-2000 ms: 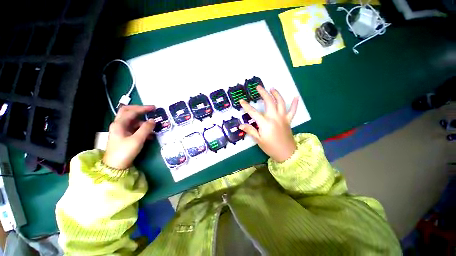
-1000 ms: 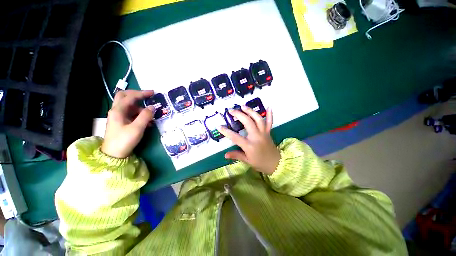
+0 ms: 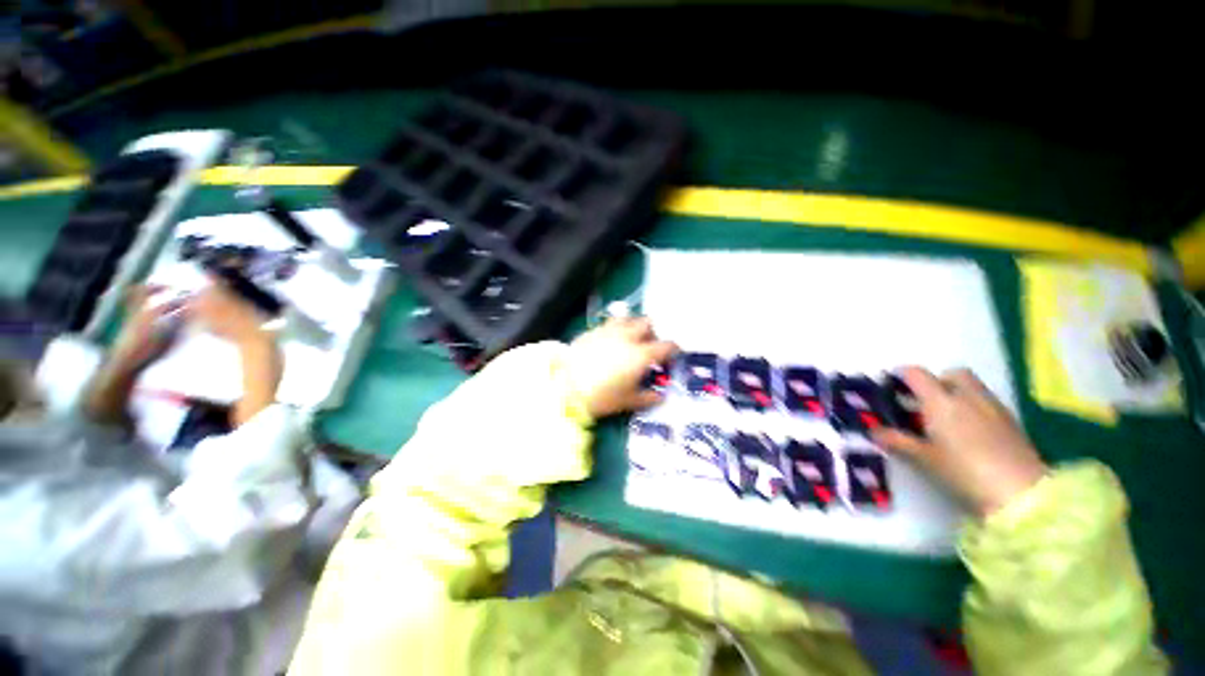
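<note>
The frame is blurred. Smartwatch heads without straps lie in two rows on a white mat point(image 3: 819, 291). Most show dark screens with red marks, such as one in the upper row point(image 3: 751, 380); two at the lower row's left point(image 3: 704, 450) look pale. My left hand point(image 3: 619, 367) has its fingertips at the upper row's leftmost watch; blur hides whether they pinch it. My right hand point(image 3: 967, 433) is over the upper row's right end, its fingers apart and partly covering the rightmost watch point(image 3: 904, 396).
A black compartment tray point(image 3: 529, 165) stands left of the mat, a few pockets holding units. A neighbour in white point(image 3: 159, 528) works at the far left over another white mat. Yellow and white papers point(image 3: 1077, 330) with a round dark object point(image 3: 1138, 351) lie right.
The view has swung left and up, bringing in the neighbour and more of the tray. My right hand has moved from the lower row to the upper row's right end.
</note>
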